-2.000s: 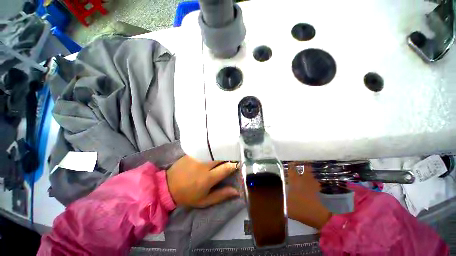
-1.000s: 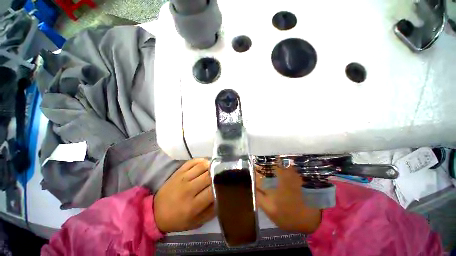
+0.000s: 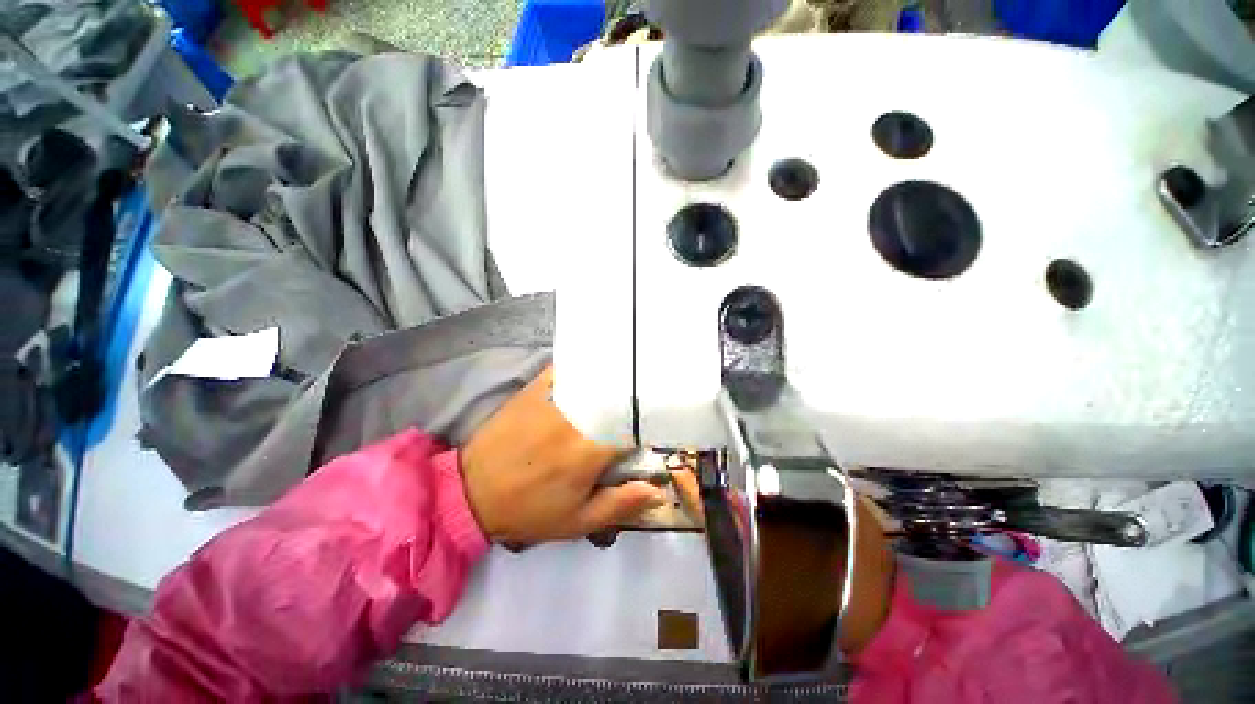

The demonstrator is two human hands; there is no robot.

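The grey garment body (image 3: 330, 206) lies heaped left of the white sewing machine head (image 3: 812, 358). Its doubled edge runs to my left hand (image 3: 551, 468), which lies flat on the cloth beside the needle area, thumb and fingers pointing right. The presser foot and needle area (image 3: 681, 468) shows partly at my left fingertips. My right hand (image 3: 867, 578) is mostly hidden behind the shiny take-up lever guard (image 3: 801, 578); only part of it shows, and what its fingers do cannot be seen. A white slip (image 3: 227, 356) lies on the garment at left.
The thread tension assembly (image 3: 950, 516) sticks out above my right wrist. White label packets (image 3: 1149, 550) lie at right. A measuring tape (image 3: 551, 684) runs along the table front. Blue crates (image 3: 555, 30) and more grey cloth (image 3: 55, 165) lie beyond the table.
The view has shifted. The cloth's edge and my left hand have moved up, away from the table front, to the needle area. My right hand is now more hidden behind the guard.
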